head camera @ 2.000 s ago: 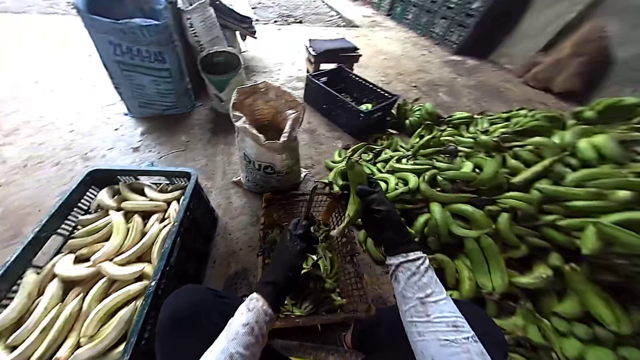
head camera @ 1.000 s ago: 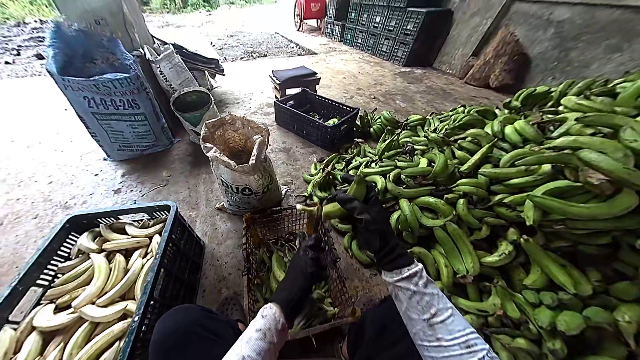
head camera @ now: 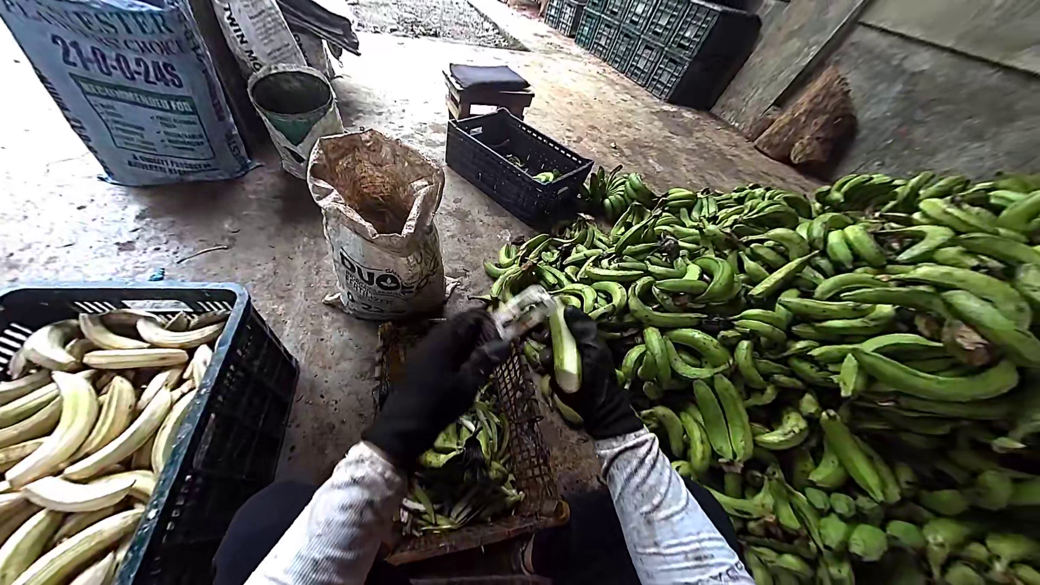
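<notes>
Both of my hands wear black gloves. My left hand [head camera: 443,378] is closed around a small hand tool [head camera: 524,313], blurred and pale at its end, at the top of a green plantain [head camera: 563,345]. My right hand [head camera: 600,374] grips that plantain, which stands nearly upright with a pale peeled strip on its near side. Below them, a brown plastic crate [head camera: 532,431] holds green peels [head camera: 471,455]. To the left, a dark crate [head camera: 272,390] is full of peeled plantains [head camera: 118,422]. A large pile of green plantains [head camera: 788,325] spreads at the right.
An open woven sack [head camera: 386,272] stands just beyond the peel crate. Behind it are a bucket [head camera: 296,122], a blue-white fertilizer sack [head camera: 138,97], a black crate [head camera: 520,175] and a small stool [head camera: 487,85]. Stacked crates [head camera: 650,45] stand near the wall [head camera: 942,89].
The plantain in my right hand now shows a pale peeled strip. My left hand has moved up from over the peel crate to the plantain's top.
</notes>
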